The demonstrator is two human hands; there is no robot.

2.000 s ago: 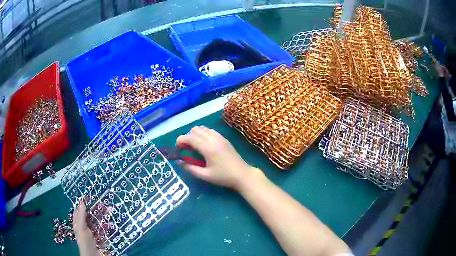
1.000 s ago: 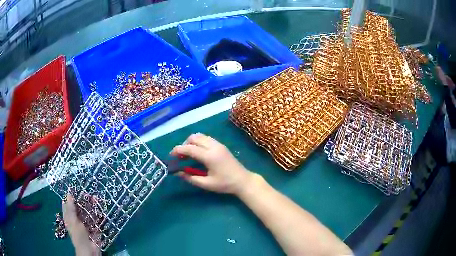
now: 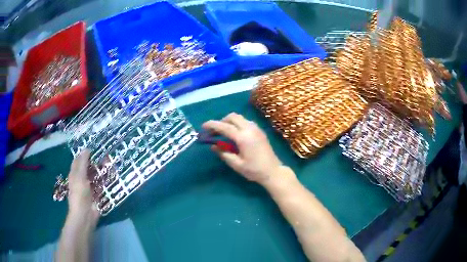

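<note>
My left hand point(image 3: 81, 184) holds a silver sprue frame point(image 3: 148, 148) by its lower left part, tilted above the mat; the picture is blurred. My right hand point(image 3: 246, 146) holds sprue nippers point(image 3: 225, 145) with red handles. Their dark jaws point left at the frame's right edge; whether they touch it I cannot tell. Coppery small parts point(image 3: 102, 174) show behind the frame by my left fingers, and a few loose parts point(image 3: 60, 189) lie left of that hand.
A red bin point(image 3: 50, 82) and middle blue bin point(image 3: 118, 36) hold loose parts. The right blue bin point(image 3: 220, 20) holds a dark item and a white object. Gold frames point(image 3: 312, 105), silver frames point(image 3: 389, 151) and a gold heap point(image 3: 394, 66) stand right. A pale sheet point(image 3: 120, 243) lies at the near edge.
The view has shifted, so the bins sit higher and the pale sheet shows more. The frame, tilted differently, and both hands appear higher and further right. Both hands keep their holds.
</note>
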